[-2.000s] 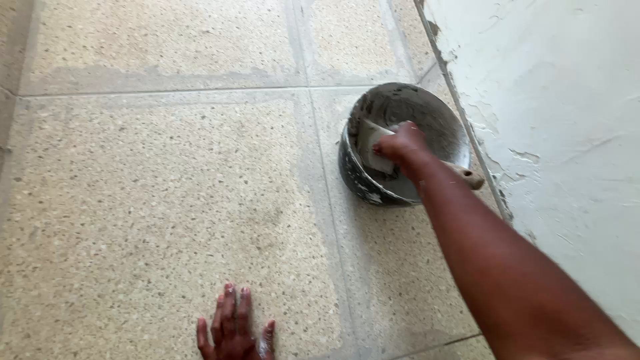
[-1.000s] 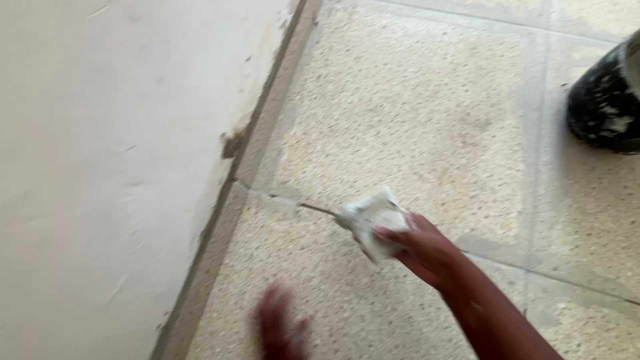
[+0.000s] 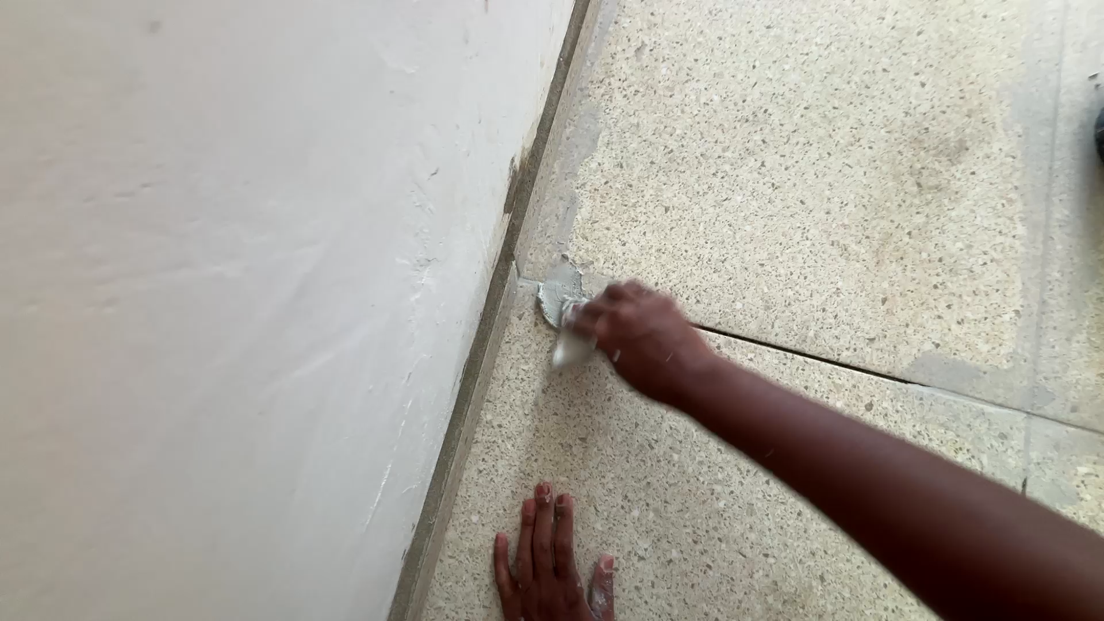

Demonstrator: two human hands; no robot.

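Observation:
My right hand [image 3: 642,341] grips a pale, flat scraper [image 3: 573,343], mostly hidden behind the fingers and blurred. The scraper touches the speckled floor tile beside a patch of wet grey grout [image 3: 561,291], at the wall end of a tile joint. To the right of the hand, the dark open joint [image 3: 802,352] runs between two tiles. My left hand [image 3: 548,561] rests flat on the lower tile, fingers spread, holding nothing; residue shows on its thumb.
A white plastered wall [image 3: 233,285] rises at the left, with a narrow skirting edge [image 3: 470,388] along its foot. The rim of a dark bucket [image 3: 1100,136] just shows at the right edge. Grey residue [image 3: 947,369] lies on the tile borders.
Two seconds ago my right hand was in the bucket; now it works the scraper on the joint near the wall. Grey grout has been laid there. The view has swung left toward the wall.

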